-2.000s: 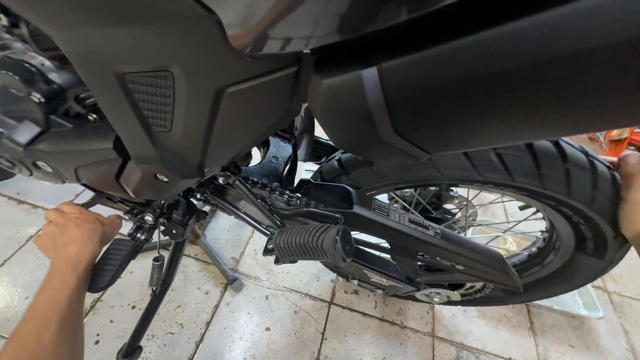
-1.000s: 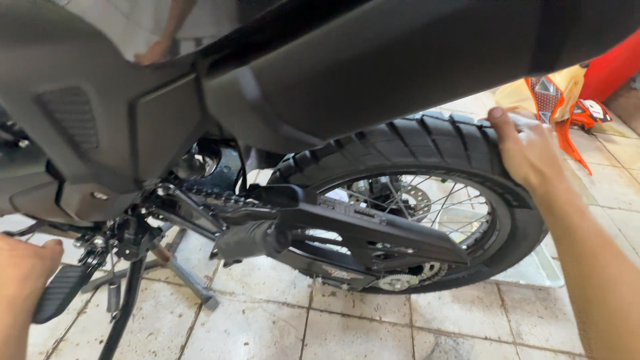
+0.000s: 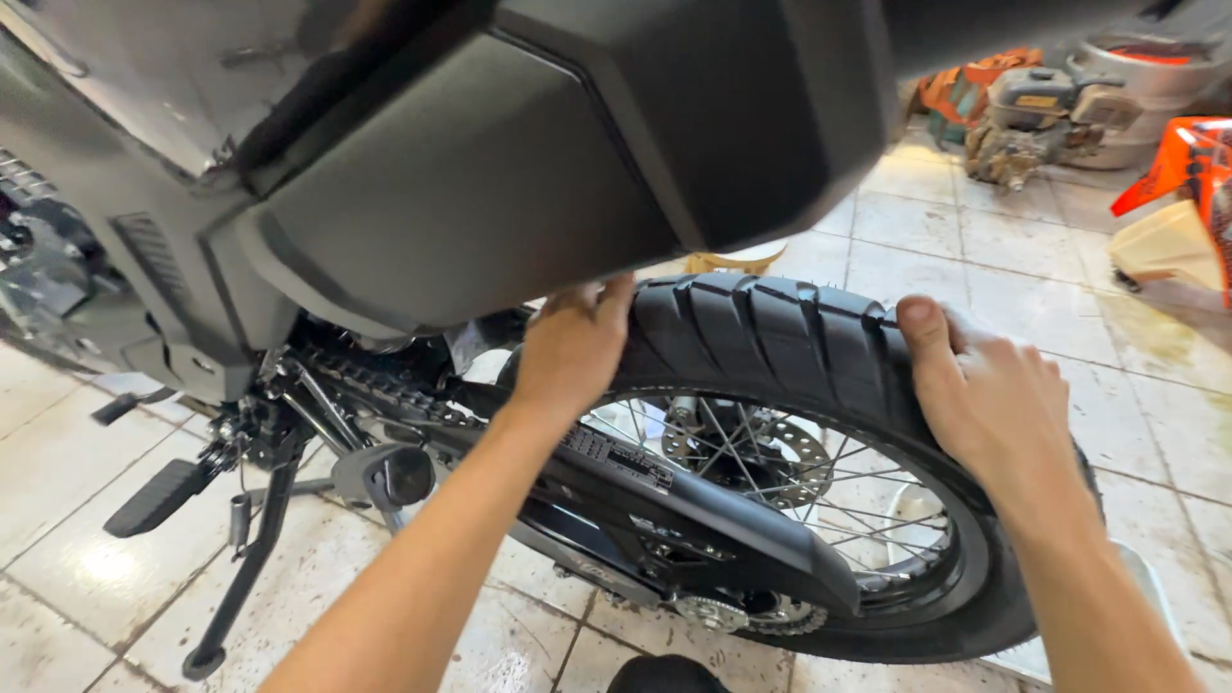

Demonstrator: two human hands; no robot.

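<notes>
A motorcycle's rear tire [image 3: 760,332] fills the middle, mounted on a spoked wheel with a brake disc [image 3: 746,457] behind the spokes. My left hand [image 3: 573,346] grips the tire's upper left part, just under the black side panel [image 3: 462,183]; some of its fingertips are hidden. On the tire's upper right, my right hand [image 3: 972,385] is wrapped over the tread, thumb on the near side. Below my left forearm runs the swingarm with its chain guard [image 3: 712,500], and the rear sprocket [image 3: 789,613] shows near the wheel's bottom.
The side stand [image 3: 245,587] reaches the tiled floor at lower left, beside a foot peg [image 3: 385,476] and a pedal [image 3: 159,498]. A small engine [image 3: 1035,115], a metal drum [image 3: 1145,91] and orange plastic parts [image 3: 1174,168] lie at upper right. A pale tray [image 3: 1145,587] sits by the wheel.
My left hand has moved from beside the pedal at the left to the top of the rear tire. My right hand stays on the tire. The view has shifted toward the wheel.
</notes>
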